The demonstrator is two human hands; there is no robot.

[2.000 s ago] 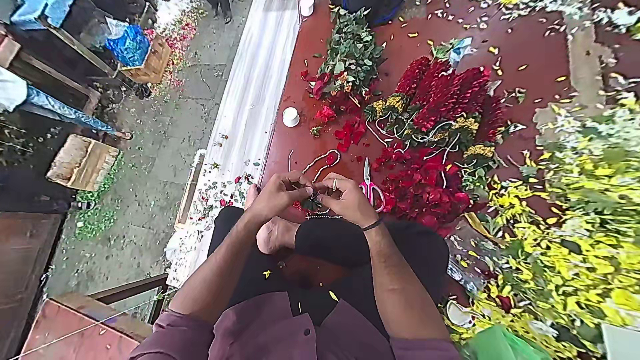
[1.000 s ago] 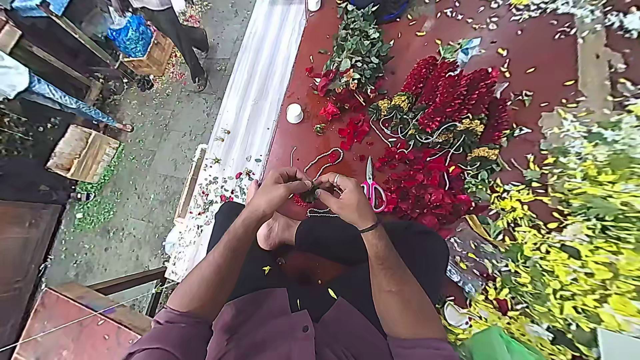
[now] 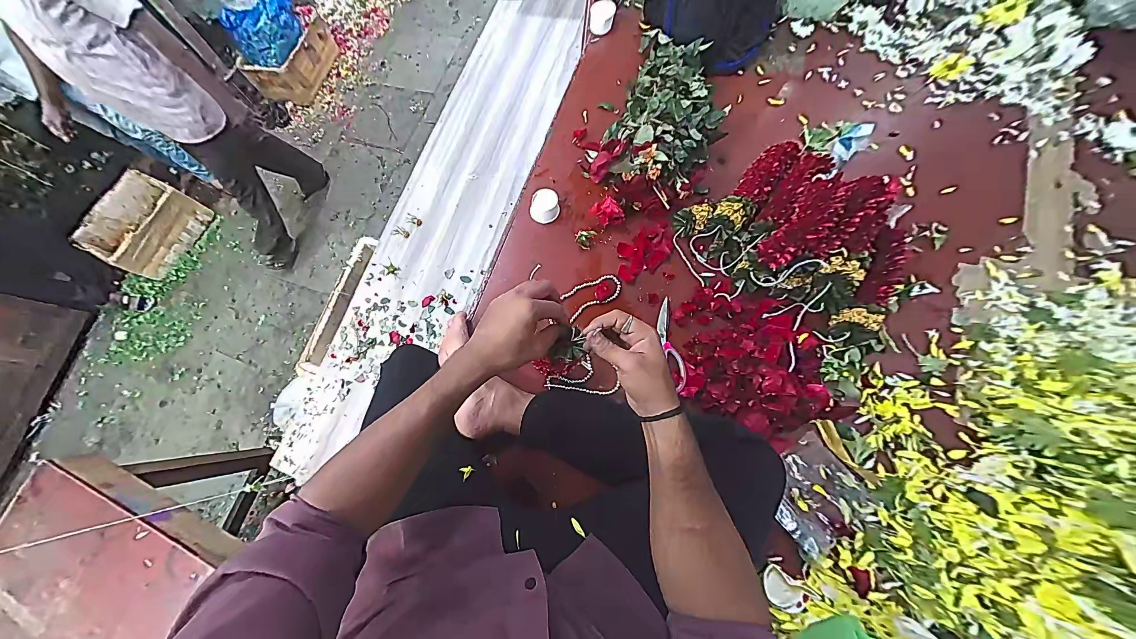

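Observation:
My left hand (image 3: 524, 327) and my right hand (image 3: 632, 353) meet over my crossed legs, fingertips pinching a small dark green bundle (image 3: 568, 344) between them. A twisted white cord (image 3: 603, 286) loops beyond the bundle and also lies below it. Just right of my right hand are scissors (image 3: 672, 344) with pink-and-white handles, blades pointing away. Loose red petals (image 3: 754, 364) are heaped to their right. Beyond the petals lie red flower garlands (image 3: 821, 209) with yellow flowers and white cords. Green leafy rose stems (image 3: 670, 111) lie farther up. The fingers hide part of the bundle.
White cups or spools (image 3: 544, 206) stand along the red surface's left edge, beside a white cloth strip (image 3: 479, 151). Yellow flowers (image 3: 1003, 532) cover the lower right, white flowers (image 3: 985, 49) the upper right. A person (image 3: 177, 89) walks on the ground at left, near wooden crates (image 3: 142, 224).
The walking person, seen at the top left edge a second ago, is now nearer and farther left in view. My hands stay together at the bundle, with small finger movements.

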